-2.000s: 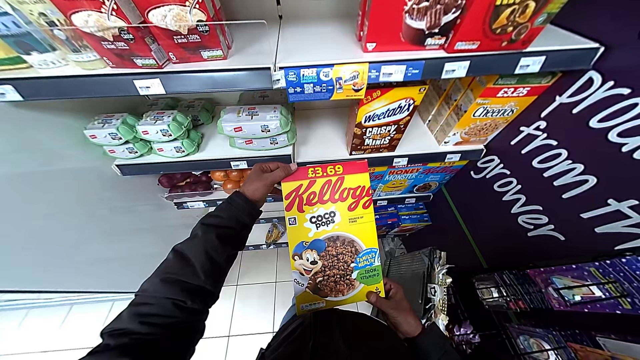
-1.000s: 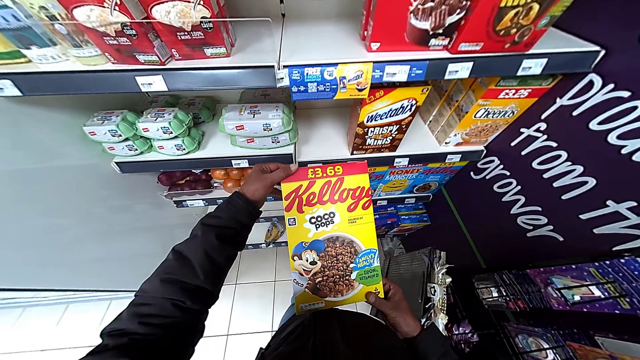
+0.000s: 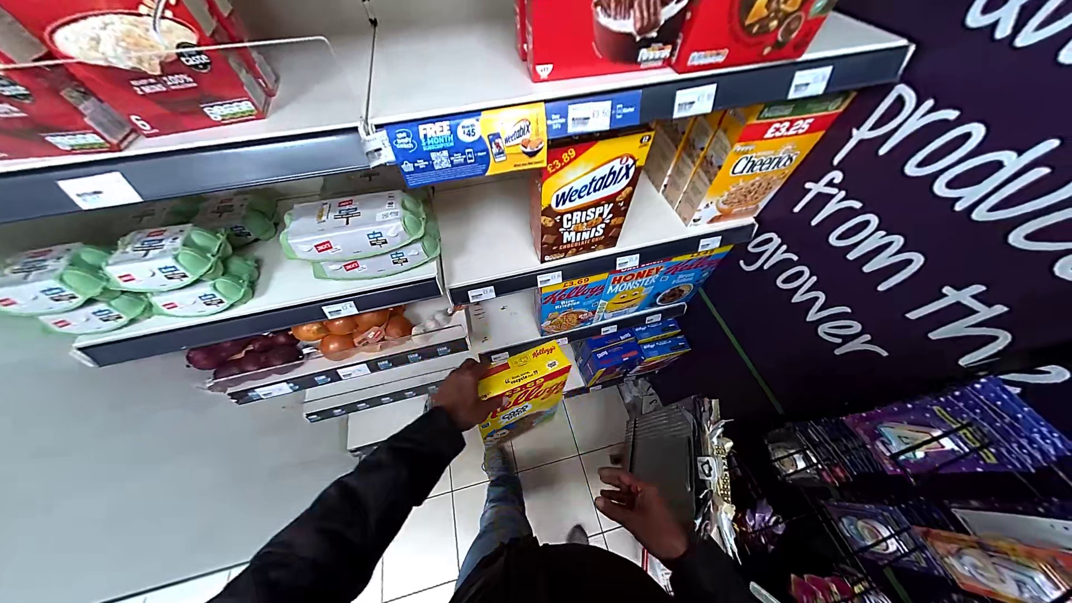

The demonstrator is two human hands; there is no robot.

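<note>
A yellow Kellogg's Coco Pops cereal box (image 3: 523, 394) is gripped at its left side by my left hand (image 3: 462, 394). The box tilts so that its top flap shows, and it is in front of the lower shelves. Lower right, my right hand (image 3: 641, 511) is off the box, fingers apart and slightly bent, with nothing in it. Beyond the held box, blue Kellogg's Rice Krispies (image 3: 569, 303) and Honey Monster (image 3: 630, 291) boxes stand on a lower shelf. A Weetabix Crispy Minis box (image 3: 590, 197) stands on the shelf above.
Egg cartons (image 3: 356, 226) lie on the left shelf, above netted onions (image 3: 352, 331). Cheerios boxes (image 3: 758, 163) stand at the right end. Red cereal boxes (image 3: 595, 38) are on the top shelf. A rack of cards or bags (image 3: 930, 435) stands at lower right, beside a dark wire basket or rack (image 3: 662, 448).
My right hand has let go of the cereal box. In my left hand, the box has tipped from its front facing me to its top showing, and looks farther away.
</note>
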